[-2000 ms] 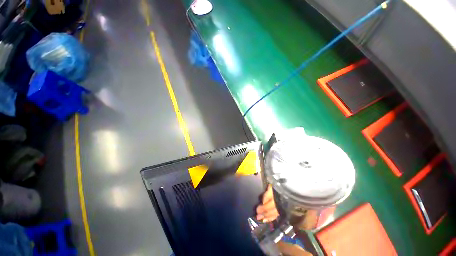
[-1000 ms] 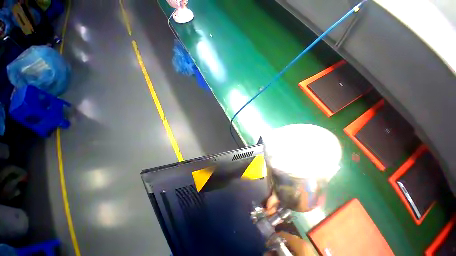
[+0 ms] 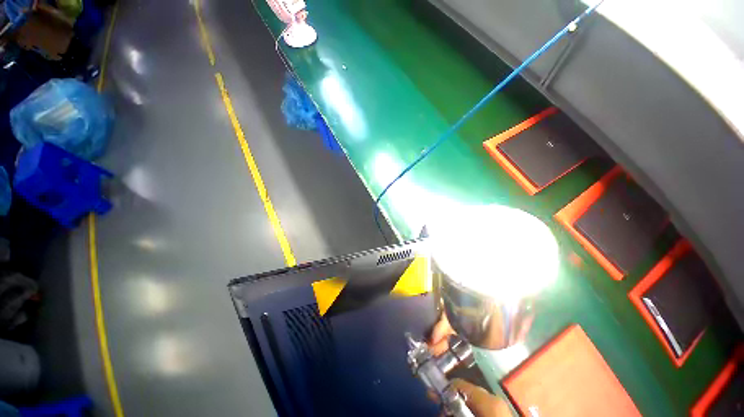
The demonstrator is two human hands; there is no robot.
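Note:
A dark laptop (image 3: 351,358), vented underside facing me, is held up tilted at the bottom centre, partly over the aisle. Two yellow masking triangles (image 3: 328,295) sit near its top edge. A silver spray gun (image 3: 436,376) with a large round cup, glaring white on top, is at its right edge. My right hand (image 3: 481,401) is closed around the gun at the bottom edge, partly cut off. Some fingers also show between laptop and cup; whose hand they belong to is unclear. My left hand cannot be made out.
On the green bench (image 3: 408,89), several dark laptops (image 3: 548,147) lie on orange-red trays at right, and an orange-red pad (image 3: 571,379) lies nearer. A blue air hose (image 3: 473,114) crosses above. A small pink fan (image 3: 298,31) stands far off. Blue crates (image 3: 55,183) are left.
The view has shifted, so the bench and floor sit further left than two seconds ago. The glare on the cup has grown. Laptop and gun keep nearly the same places relative to each other.

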